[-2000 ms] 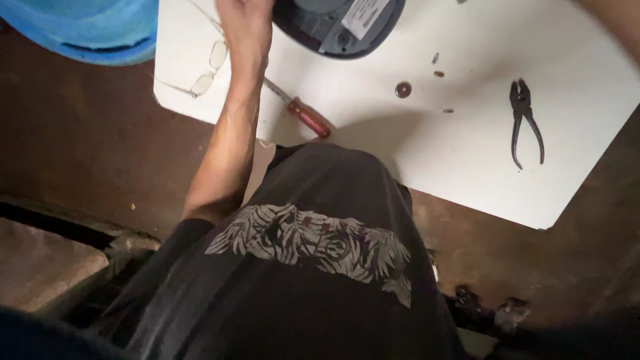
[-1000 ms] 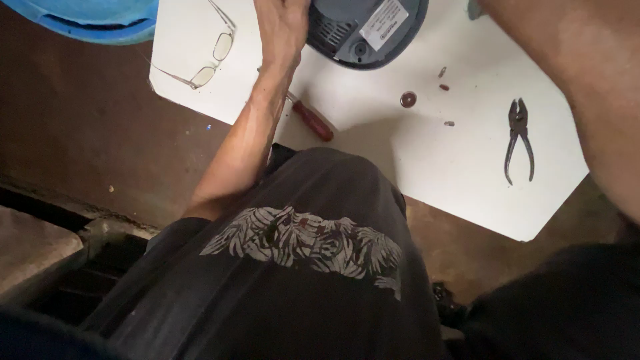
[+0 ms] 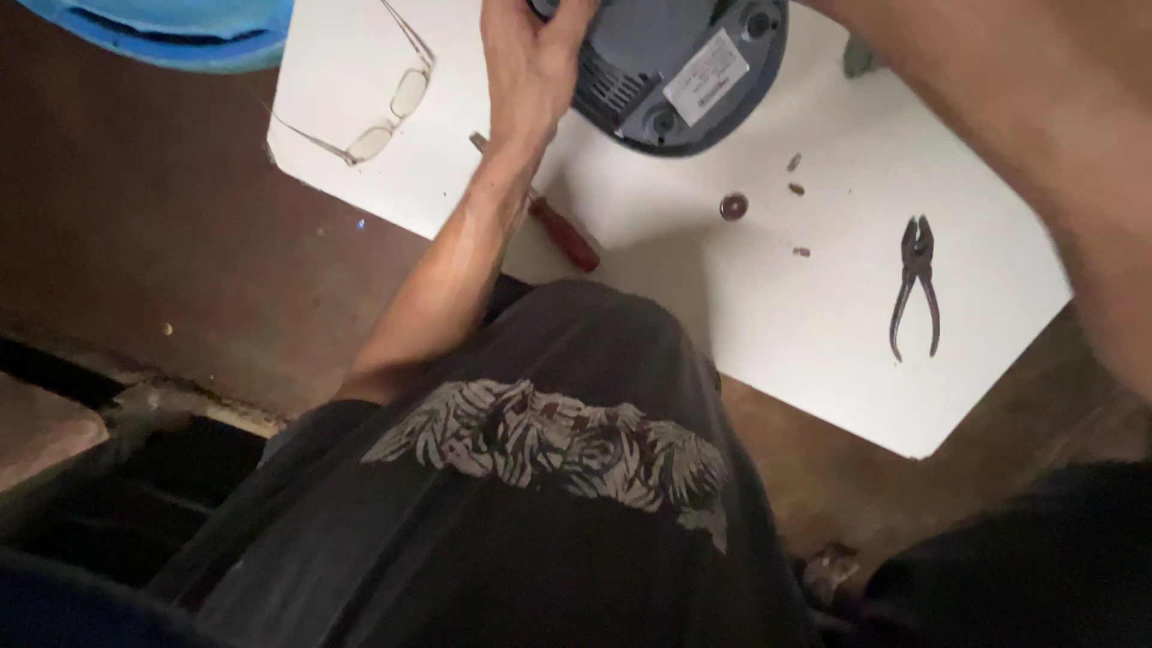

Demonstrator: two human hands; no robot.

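My left hand [image 3: 540, 58] is at the top edge, on the left side of a dark grey plastic appliance base [image 3: 630, 54] with vents, round feet and a label; its fingertips are cut off by the frame. Under my left forearm lies a screwdriver with a red handle [image 3: 565, 236]. My right forearm crosses the upper right, and the right hand is out of view. Slip-joint pliers [image 3: 916, 286] lie with handles apart at the right of the white table. A small round dark part [image 3: 733, 206] and several small metal pieces [image 3: 796, 189] lie between the pliers and the base.
Eyeglasses [image 3: 409, 93] lie unfolded on the white table [image 3: 828, 360] at the left. A blue plastic tub [image 3: 180, 36] stands beyond its left edge. A greenish object [image 3: 859, 56] sits near my right forearm. My dark shirt fills the lower middle.
My right forearm, only at the top right corner two seconds ago, reaches farther into view. The view has shifted somewhat, showing more of the eyeglasses.
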